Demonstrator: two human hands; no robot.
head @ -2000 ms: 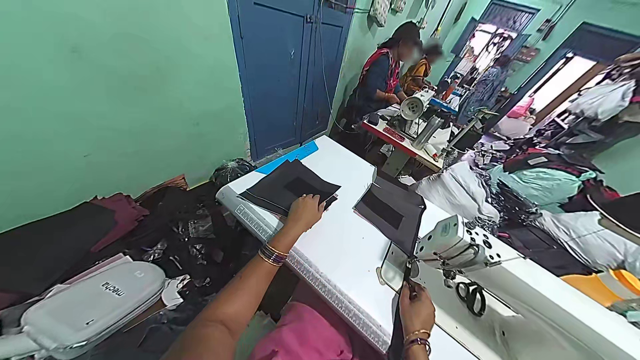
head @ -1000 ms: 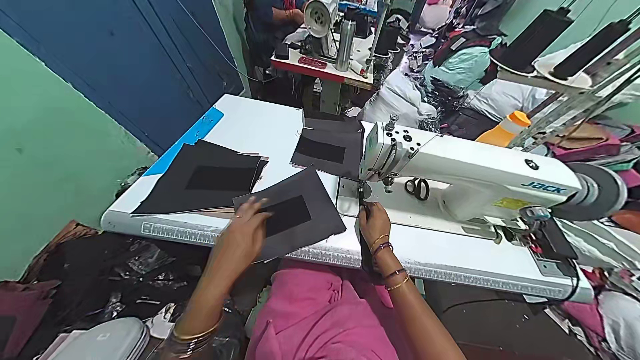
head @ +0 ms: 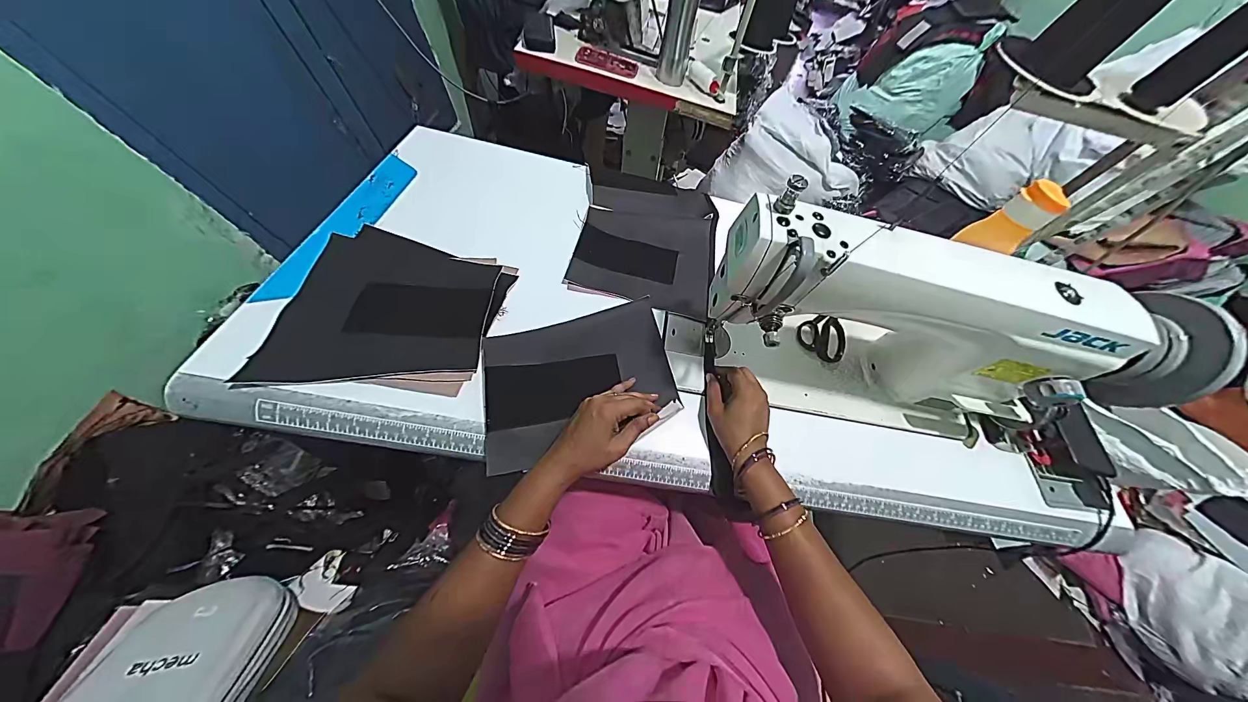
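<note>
A dark fabric panel with a black patch lies at the table's front edge. My left hand rests on its right side, fingers partly curled; whether it pinches the cloth is unclear. My right hand grips a narrow black fabric strip, which runs up to the presser foot of the white Jack sewing machine and hangs over the table edge. Another dark panel lies left of the machine head. A stack of black panels is at the left of the table.
Black-handled scissors lie under the machine arm. A measuring scale runs along the front edge of the white sewing table. Thread cones stand at the upper right. A grey case sits at the lower left, with bundles of cloth behind the machine.
My left hand was on the left stack at first; a panel has since come from there to the front edge, near the needle. My right hand stays by the strip. The view has swung right.
</note>
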